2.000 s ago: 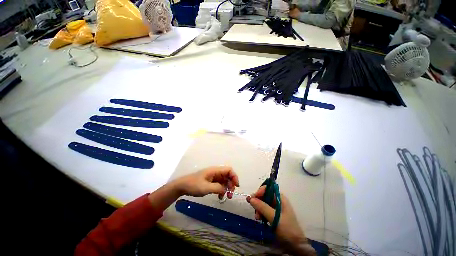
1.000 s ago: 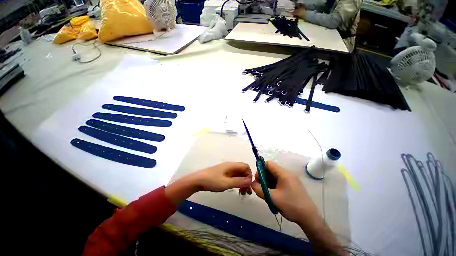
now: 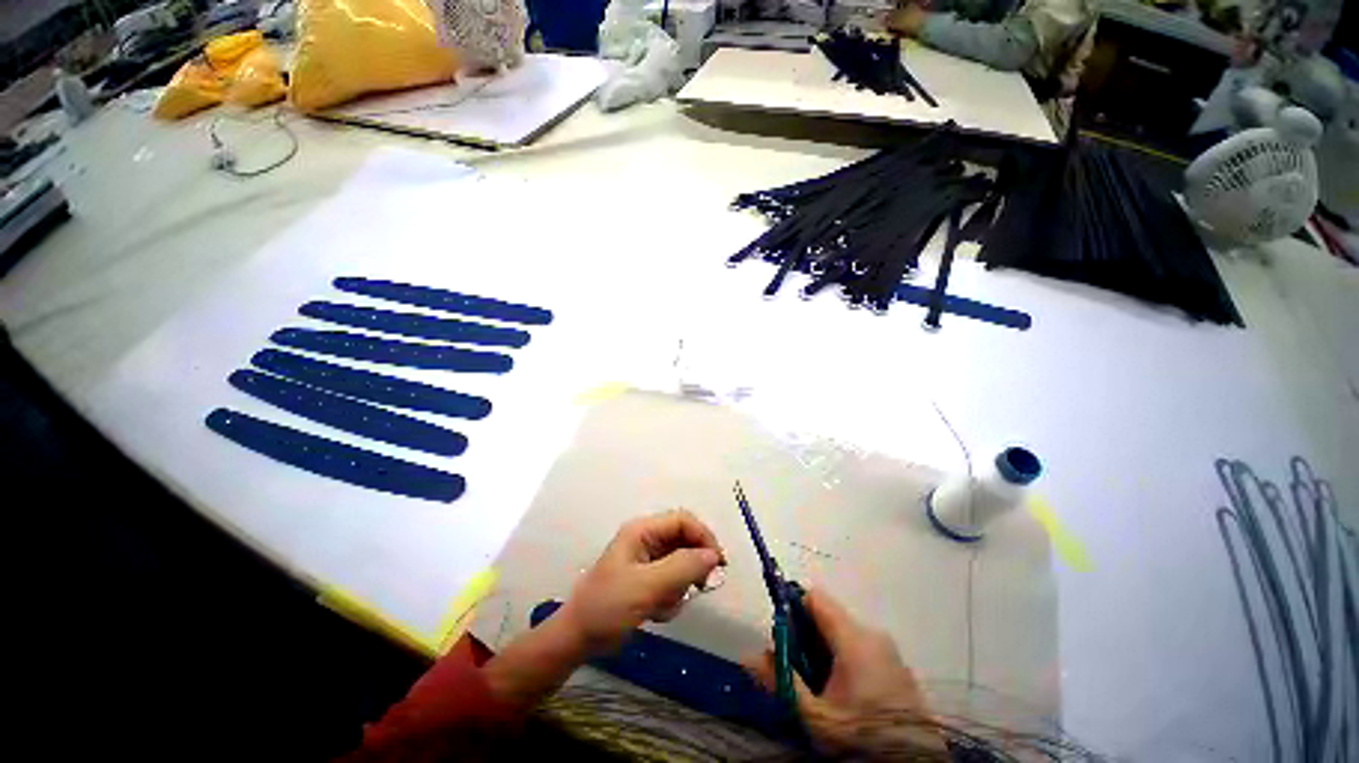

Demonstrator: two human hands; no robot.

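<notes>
My left hand (image 3: 651, 574) is above the beige work board (image 3: 894, 596), its fingertips pinched on a small thin pale cord piece (image 3: 716, 578). My right hand (image 3: 857, 678) holds green-handled scissors (image 3: 781, 611), dark blades pointing away from me; they look nearly closed. A dark blue strap piece (image 3: 693, 671) lies along the board's near edge, below both hands; the right hand covers its right end. The white thread cone (image 3: 976, 499) stands upright at the board's right side.
Several dark blue straps (image 3: 336, 455) lie in a row at left. Black straps with metal ends (image 3: 879, 224) are heaped beyond the board. Grey-blue looped strips (image 3: 1297, 596) lie at right. Yellow bags (image 3: 365, 60), a white fan (image 3: 1252, 182) and another person's arm (image 3: 976, 38) are at the far side.
My hands have moved apart. My left hand has moved left and nearer to me, and my right hand has moved nearer to me with the scissors.
</notes>
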